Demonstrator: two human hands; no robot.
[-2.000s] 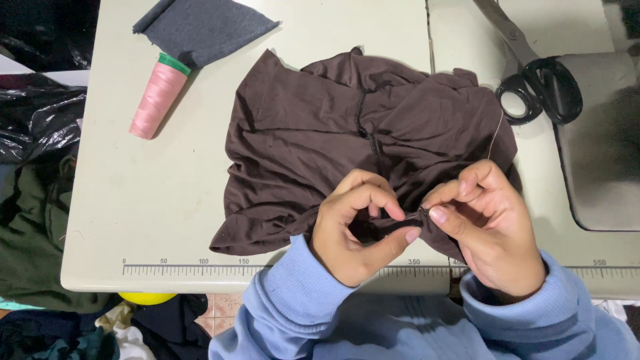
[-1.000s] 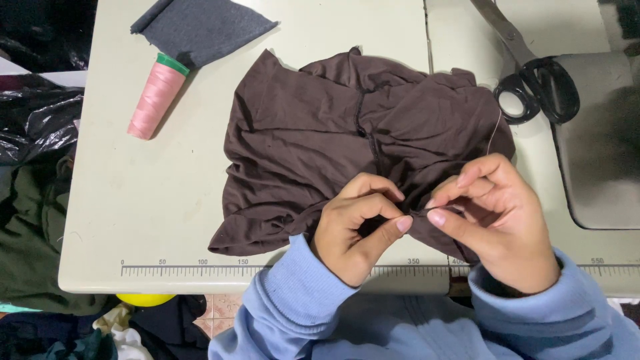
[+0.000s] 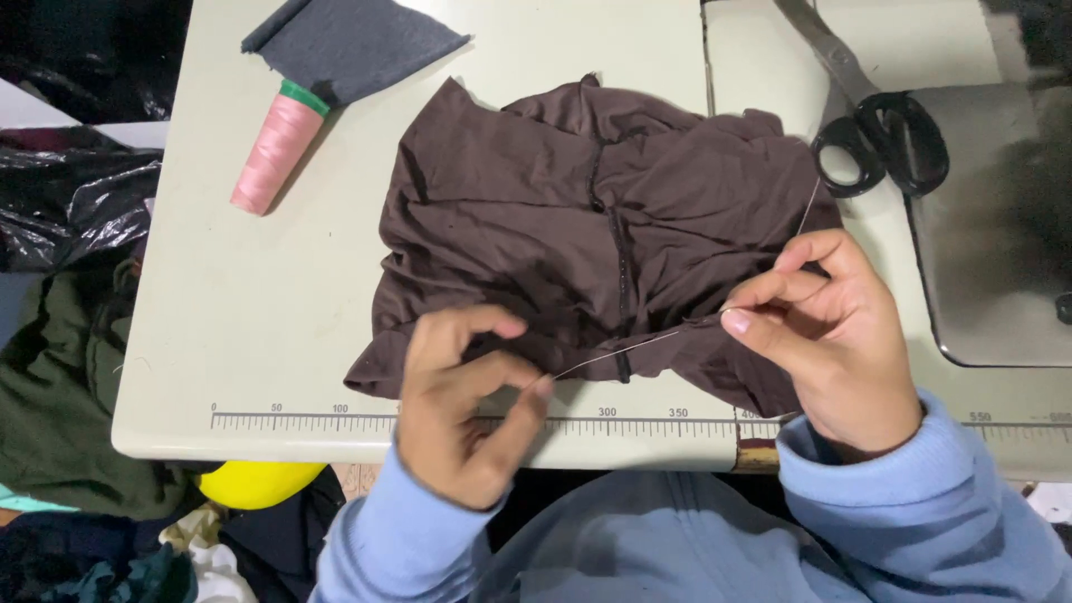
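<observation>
A dark brown knit garment lies crumpled on the sewing table, a dark seam running down its middle. Below that seam's left side, my left hand pinches the end of a thin light thread between thumb and index finger. The thread stretches right across the garment's lower edge towards my right hand, whose thumb and index finger pinch the fabric edge. Whether a needle is in those fingers cannot be told. Another stretch of thread rises from behind my right hand towards the scissors.
Black-handled scissors lie at the upper right, beside a dark metal plate. A cone of pink thread and a grey fabric piece lie at the upper left. A printed ruler runs along the table's front edge; clothes are heaped at the left.
My left hand has moved left and down, away from my right hand, with the thread now drawn out between them. Earlier both hands' fingertips met at the garment's lower edge.
</observation>
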